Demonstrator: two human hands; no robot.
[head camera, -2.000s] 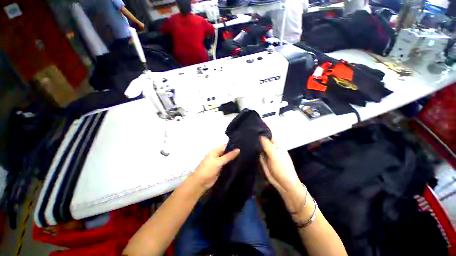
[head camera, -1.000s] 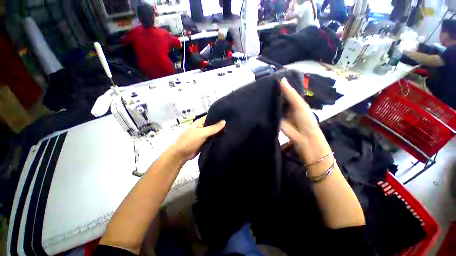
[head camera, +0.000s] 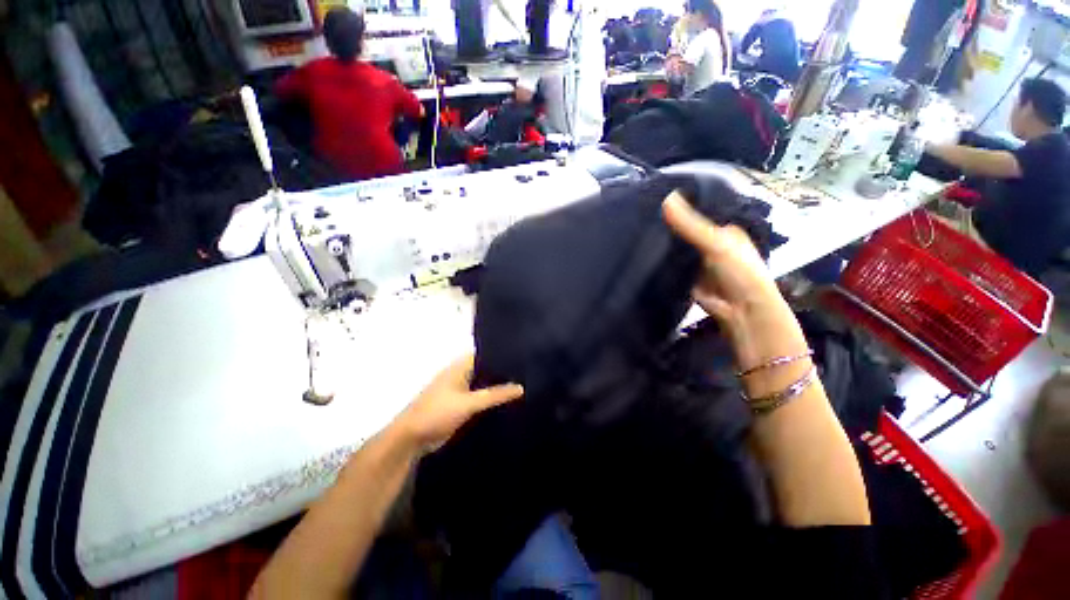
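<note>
A large black cloth piece (head camera: 575, 293) is held up in front of me, its top over the table's front edge and its lower part hanging onto my lap. My left hand (head camera: 452, 404) holds its left side, thumb on the near face, fingers hidden behind. My right hand (head camera: 725, 264) grips its upper right part, partly covered by folds. The white sewing machine (head camera: 469, 217) stands behind the cloth, its needle area (head camera: 340, 287) left of my hands.
The white table (head camera: 223, 399) has black stripes at its left end. A thin metal rod (head camera: 315, 381) lies left of the cloth. A red basket (head camera: 956, 516) with dark cloth is at lower right, more red baskets (head camera: 927, 293) beyond. Several people sit further back.
The black cloth was a narrow bunch and is now spread wide and raised. My left hand has moved down the cloth's left side, my right hand up and right. The view has turned right.
</note>
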